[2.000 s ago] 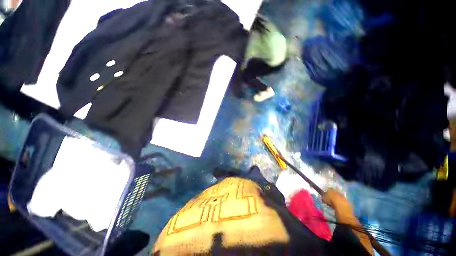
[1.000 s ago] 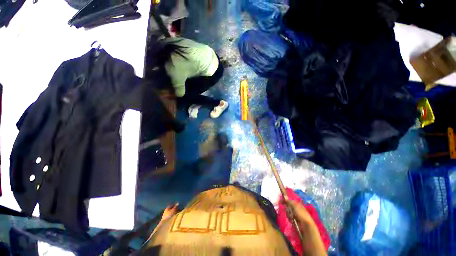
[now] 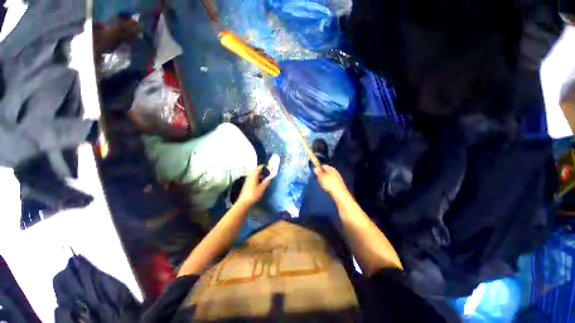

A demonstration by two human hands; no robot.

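Note:
A long thin wooden-handled tool [image 3: 294, 123] slants up and left over the floor, with a yellow-orange end [image 3: 249, 54]. My right hand [image 3: 329, 179] is closed around the near part of the handle. My left hand [image 3: 253, 184] is in front of my body beside a crouching person. Something small and dark shows at its fingers, with a white shape, perhaps a shoe, just beyond; I cannot tell whether the hand holds anything.
A person in a pale green top [image 3: 214, 158] bends low at the left, by the white table [image 3: 101, 208] with dark garments [image 3: 88, 290]. Blue plastic bags [image 3: 318, 93] lie ahead on the floor. A large heap of dark garments [image 3: 441, 189] fills the right, with a blue crate [image 3: 555, 271] beyond.
The view has moved forward, closer to the blue bags and the person in green. My left hand has come up into clear view. My right hand still holds the handle; the pink-red bag has left view.

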